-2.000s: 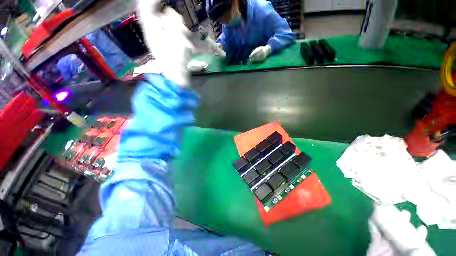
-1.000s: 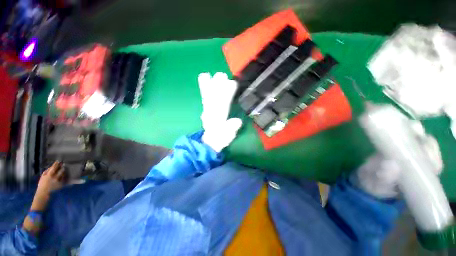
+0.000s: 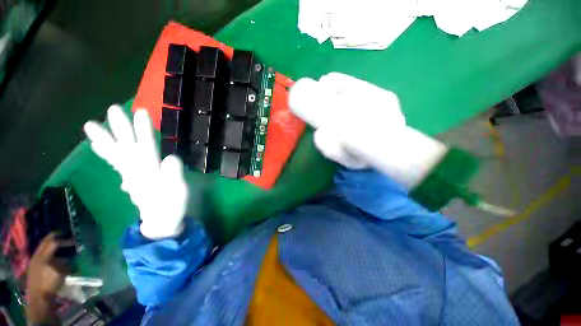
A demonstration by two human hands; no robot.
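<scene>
A green circuit board (image 3: 262, 121) with three rows of glossy black blocks (image 3: 203, 103) lies on an orange-red foam pad (image 3: 153, 83). My left hand (image 3: 141, 167), in a white glove, is beside the board's left edge with its fingers spread, holding nothing. My right hand (image 3: 357, 118), also in a white glove, is right of the pad. It is closed around a thick white glue syringe (image 3: 414, 155) with a green cap (image 3: 449, 178) at its rear. The syringe's narrow end and needle cannot be made out behind the fingers.
White crumpled cloths or paper (image 3: 363, 22) lie at the top on the green mat (image 3: 459, 70). Another person's bare hand (image 3: 44, 267) is at the lower left, by a black-block board (image 3: 57, 219). The floor (image 3: 509, 159) shows at the right, beyond the bench edge.
The view has turned and shifted, so the board now appears further left and more upright. The syringe in my right hand is nearer the pad. My left hand is still open, now left of the board.
</scene>
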